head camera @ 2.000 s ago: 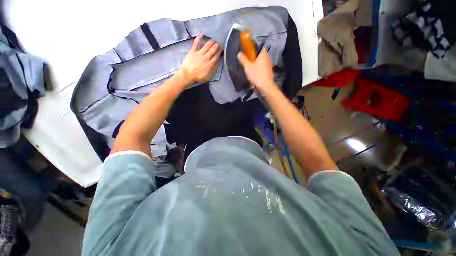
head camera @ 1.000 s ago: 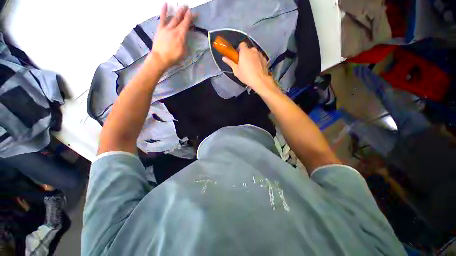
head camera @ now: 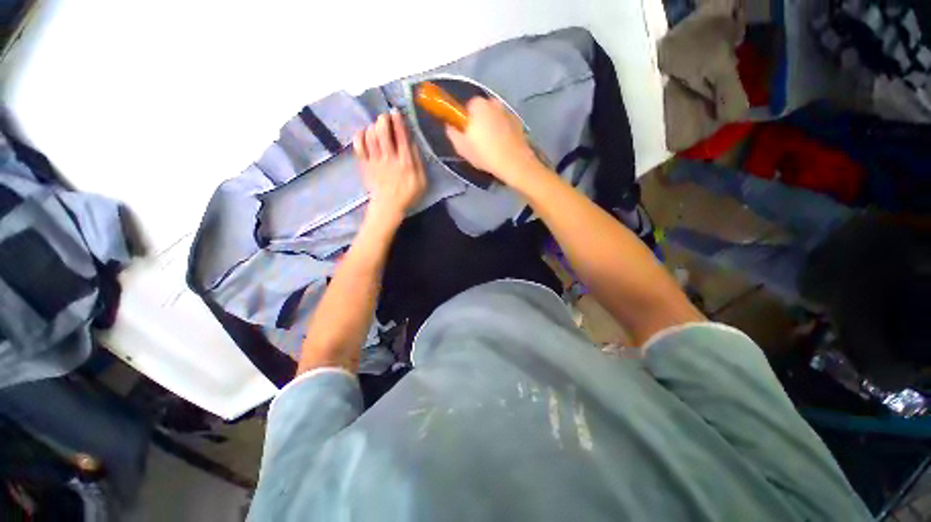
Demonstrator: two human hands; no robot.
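Observation:
The garment (head camera: 541, 82) lies on the white pressing table, grey inner side up, with black edges at its right and lower left. My right hand (head camera: 491, 136) grips the orange handle of the steam iron (head camera: 441, 133), whose dark plate rests on the grey cloth and points up and left. My left hand (head camera: 390, 163) lies on the garment just left of the iron, fingers close together, pressing the cloth and holding nothing. The black part of the garment hangs toward my body.
The white table (head camera: 153, 61) spreads behind and left. Another grey and black garment (head camera: 51, 255) lies at the left edge. Beige cloth (head camera: 700, 76) and a red item (head camera: 801, 161) are at the right. A person's legs in jeans (head camera: 750, 194) show at the right.
Over the last second my left hand has come down and right, close beside the iron. The iron has shifted slightly left relative to the view. A person's legs have come in at the right.

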